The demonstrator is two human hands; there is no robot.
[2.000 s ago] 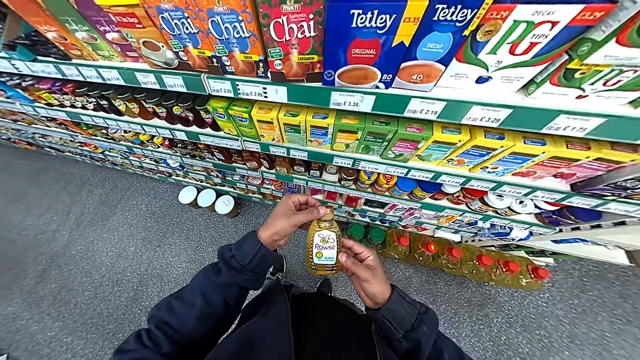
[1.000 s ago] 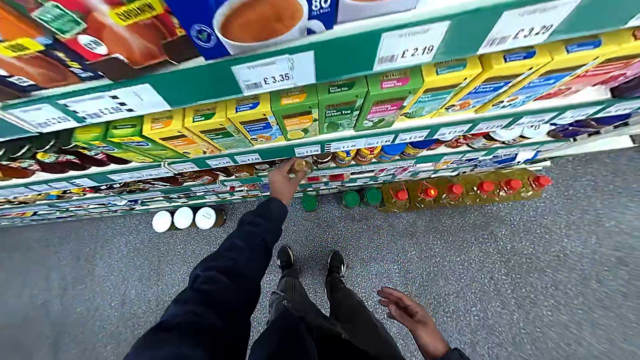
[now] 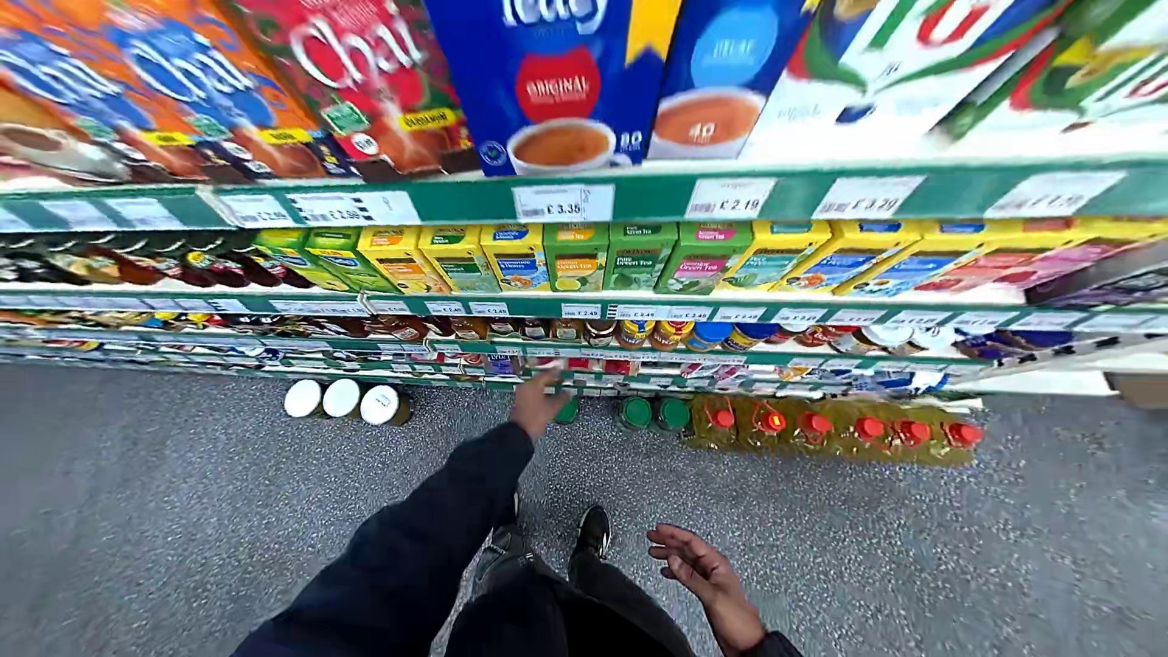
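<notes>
My left hand (image 3: pixel 537 401) reaches forward to the lower shelves, by small red and purple packets (image 3: pixel 584 365). Something small and pale shows at its fingertips, too blurred to name, and I cannot tell whether the hand holds it. A green-lidded jar (image 3: pixel 568 412) stands on the floor just right of that hand. Low over the floor at the right, my right hand (image 3: pixel 689 558) is empty with its fingers apart and slightly curled. Jars of honey or spread (image 3: pixel 566 330) line the shelf above my left hand.
White-lidded jars (image 3: pixel 341 399) stand on the floor at the left. Two green-lidded jars (image 3: pixel 635 413) and several red-capped oil bottles (image 3: pixel 815 427) stand at the right. Higher shelves hold green tea boxes (image 3: pixel 641 260) and a Tetley tea box (image 3: pixel 552 87). My shoe (image 3: pixel 594 529) is below.
Two seconds ago both hands held a Rowse honey bottle; my right hand has since let go and moved down. My left hand has gone from the jar shelf to a lower one.
</notes>
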